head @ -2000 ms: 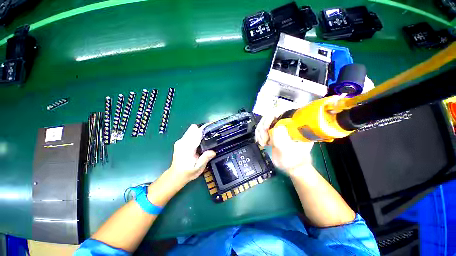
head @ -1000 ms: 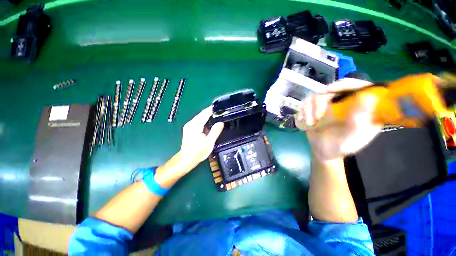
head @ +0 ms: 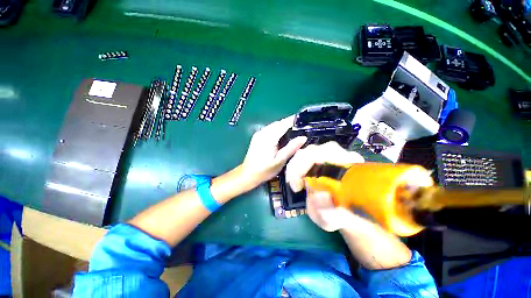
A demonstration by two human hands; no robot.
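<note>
An open black device housing (head: 326, 125) sits on the fixture (head: 278, 201), whose tan-edged left side shows. My left hand (head: 269, 152), with a blue wrist band, holds the housing's raised half at its left side. My right hand (head: 323, 189) is wrapped around the orange electric screwdriver (head: 375, 195) and is over the housing. The hand and screwdriver hide most of the housing's lower half and the driver's tip.
The screw feeder (head: 381, 125) stands right of the housing, a dark purple roll (head: 457, 127) beside it. A parts tray (head: 509, 166) lies at right. Part strips (head: 189, 93) and a long grey box (head: 96, 151) are at left. Black devices (head: 378, 43) lie at the back right.
The screwdriver in my right hand has moved left from beside the feeder to over the housing. The view has shifted. My left hand still holds the housing.
</note>
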